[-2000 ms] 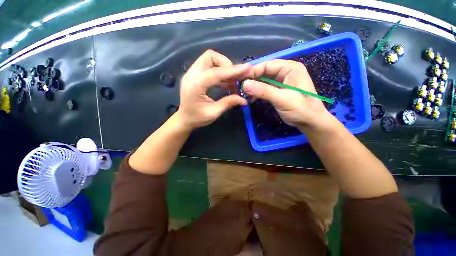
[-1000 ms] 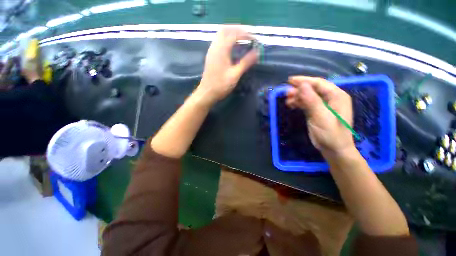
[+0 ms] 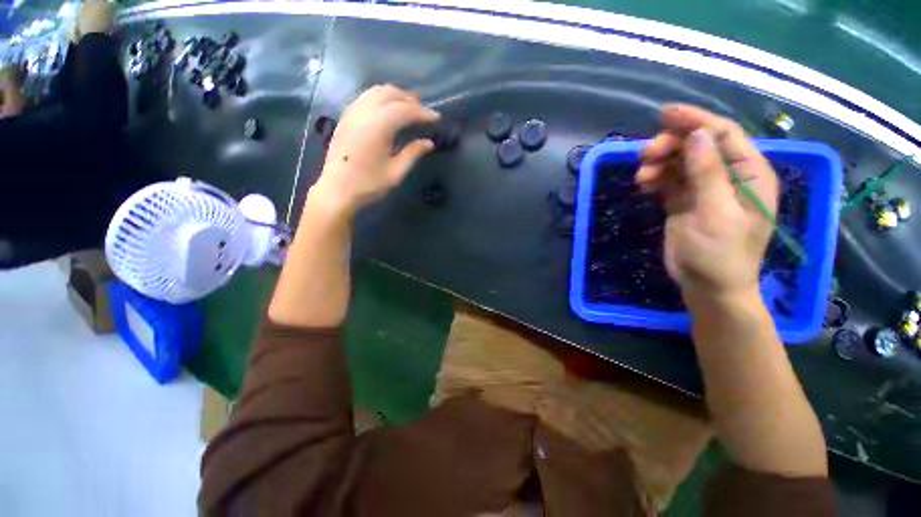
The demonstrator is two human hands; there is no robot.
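My left hand [image 3: 376, 146] is over the black mat, thumb and fingers apart, with nothing seen between them. A blurred dark round part [image 3: 447, 133] lies just past its fingertips. Several black housings [image 3: 533, 133] lie on the mat to the right of it. My right hand [image 3: 719, 202] is above the blue tray [image 3: 582, 252] and holds a thin green strip [image 3: 752, 195], which slants down to the right. Small black parts [image 3: 626, 242] fill much of the tray. The right fingertips are blurred; I cannot tell if they hold a small part too.
A white fan [image 3: 180, 240] stands at the left, near the mat's edge. Another person's dark sleeve [image 3: 96, 86] is at the far left, beside a pile of black parts [image 3: 214, 67]. Gold-white boards [image 3: 889, 214] lie at the right. The white-edged belt [image 3: 606, 40] runs along the back.
My left hand has come back from the belt's edge, where it held a round part, and is now empty over the mat. My right hand stays over the tray with the strip. The view has shifted.
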